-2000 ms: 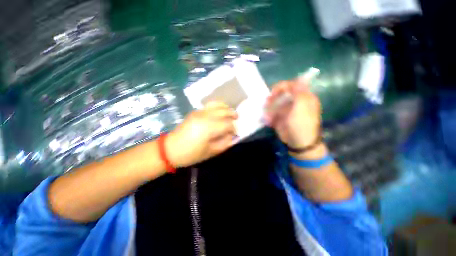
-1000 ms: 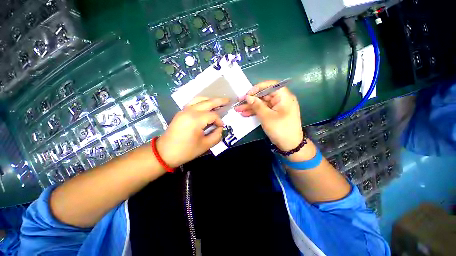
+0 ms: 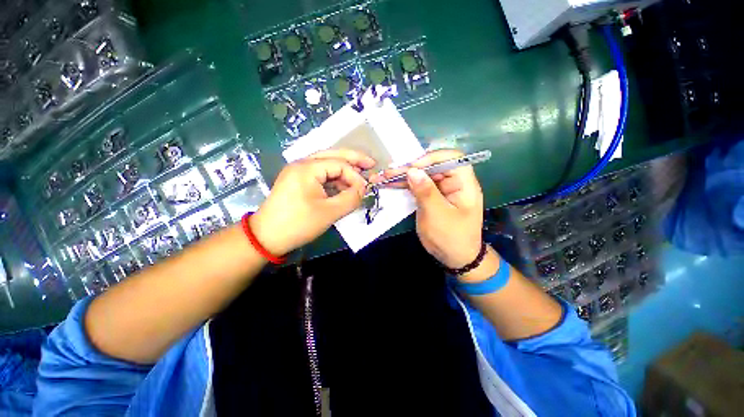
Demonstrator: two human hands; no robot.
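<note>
My left hand (image 3: 314, 195) pinches a small dark electronic module (image 3: 372, 204) between thumb and fingertips, over the white backing sheet (image 3: 357, 234). My right hand (image 3: 447, 195) holds silver tweezers (image 3: 457, 164), their tip at the module beside my left fingertips. The grey-brown adhesive sheet (image 3: 359, 143) lies on the white sheet, partly covered by my left hand. The near blister tray (image 3: 426, 99) lies just beyond, with modules bearing pale-green discs and one white disc. Small dark parts touch the white sheet's far corner. Fine detail at the tweezer tip is too small to tell.
The left blister tray (image 3: 214, 122) holds several silvery parts; stacked trays (image 3: 135, 69) lie far left. A white control box (image 3: 534, 20) stands at the back right with a black cable (image 3: 584, 89) and a blue cable (image 3: 624, 102). Lower-right trays (image 3: 587, 244), a cardboard box (image 3: 693, 379) and a blue sleeve (image 3: 718, 204) show at right.
Since one second ago, the module is lifted off the sheet's lower part into my left fingertips. The tweezers are flatter, their tip now at the module. Two seconds ago the view was blurred.
</note>
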